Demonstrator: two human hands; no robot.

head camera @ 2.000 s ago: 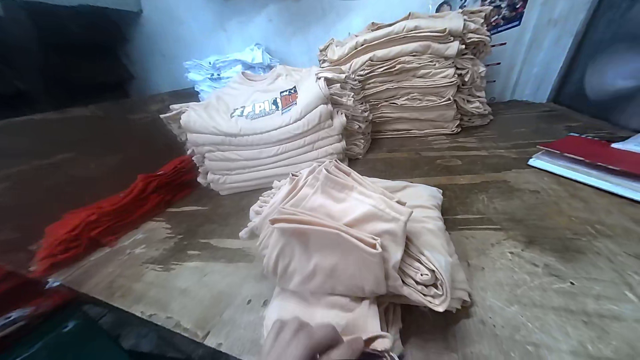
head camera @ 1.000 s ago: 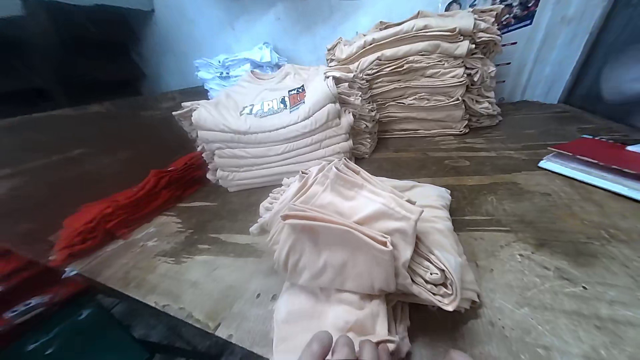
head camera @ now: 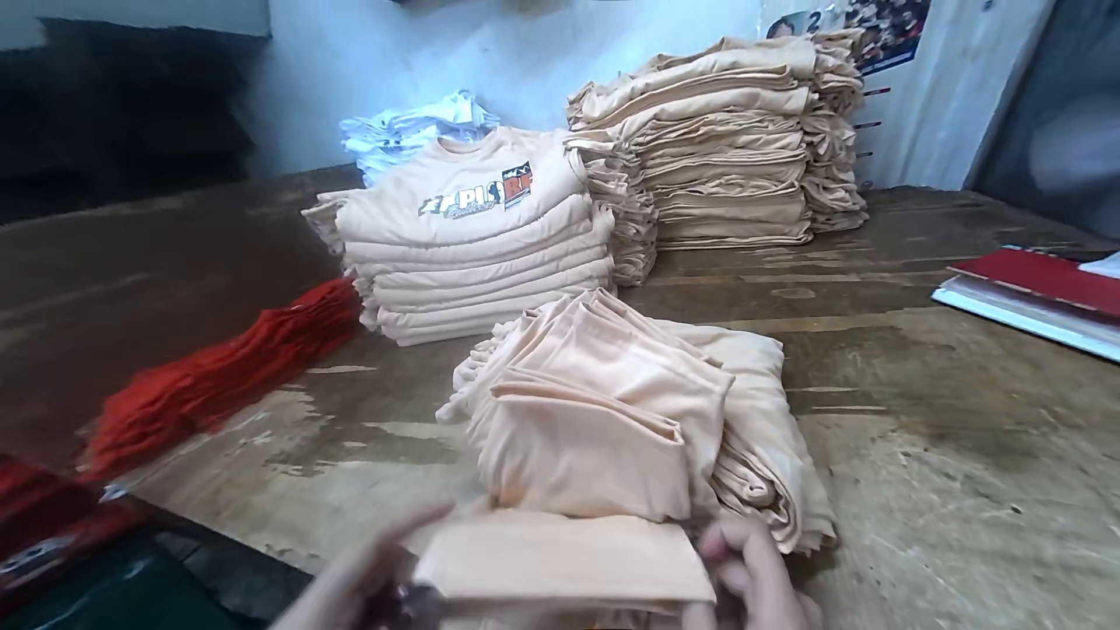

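A folded piece of peach fabric (head camera: 569, 560) lies between my two hands at the near edge of the view. My left hand (head camera: 376, 569) is blurred at its left end, and whether the fingers grip it cannot be told. At its right end my right hand (head camera: 752, 569) has its fingers curled on the cloth's edge. Just beyond is a pile of folded peach garments (head camera: 595, 420), with a rolled or folded bundle (head camera: 770, 437) along its right side. Behind it stands a stack of peach T-shirts (head camera: 472, 236), the top one with a printed chest graphic.
A tall stack of folded peach garments (head camera: 726, 157) stands at the back, white garments (head camera: 411, 131) near the wall. Red fabric (head camera: 227, 376) lies along the left of the wooden table (head camera: 927, 455). A red-covered book or folder (head camera: 1041, 280) is at the right.
Both hands have come into fuller view around the near cloth. One second ago only fingertips showed at the bottom edge. The near cloth now shows as a narrower folded strip.
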